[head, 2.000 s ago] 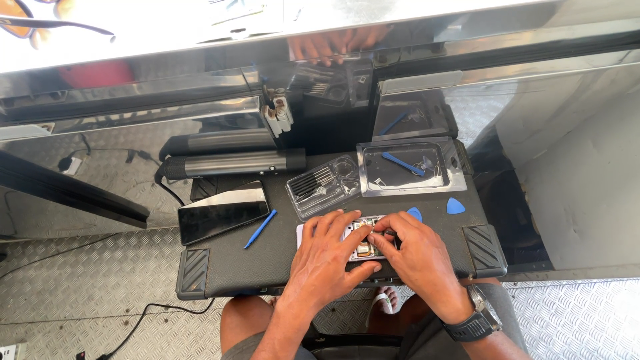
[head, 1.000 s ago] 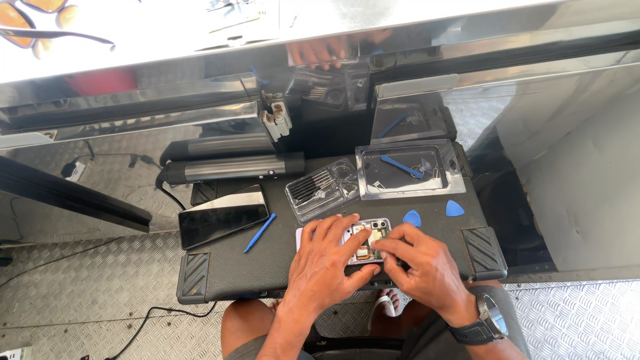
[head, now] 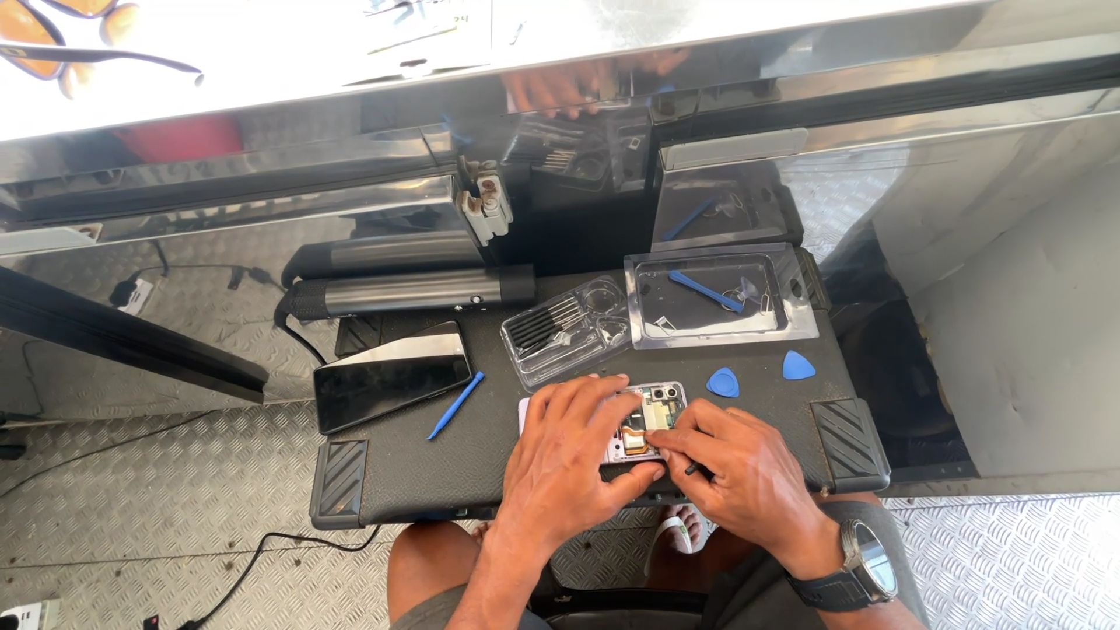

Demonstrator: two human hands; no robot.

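An opened smartphone [head: 647, 423] lies on a black hard case [head: 411, 477], its circuit board and camera lenses exposed. Across the phone's left part rests my left hand [head: 564, 455], fingers spread, thumb at the near edge. My right hand [head: 735, 464] is over the phone's right end, fingers pinched together with a dark tool handle [head: 697, 468] showing between them; the tool's tip is hidden. Blue opening picks [head: 723, 382] lie beyond that hand, one farther right [head: 798, 366]. A blue pry tool [head: 456, 405] lies left of my left hand, beside a dark phone screen [head: 394, 376].
A clear plastic tray [head: 564, 331] holds several small screwdrivers. Another clear tray [head: 722, 297] contains a blue pry tool and small parts. A metal cylinder with a cable [head: 411, 295] lies along the case's far left edge. Steel cabinet fronts [head: 350, 210] rise behind.
My right hand has shifted slightly, and a dark handle now shows between its fingers. My left hand stays on the phone.
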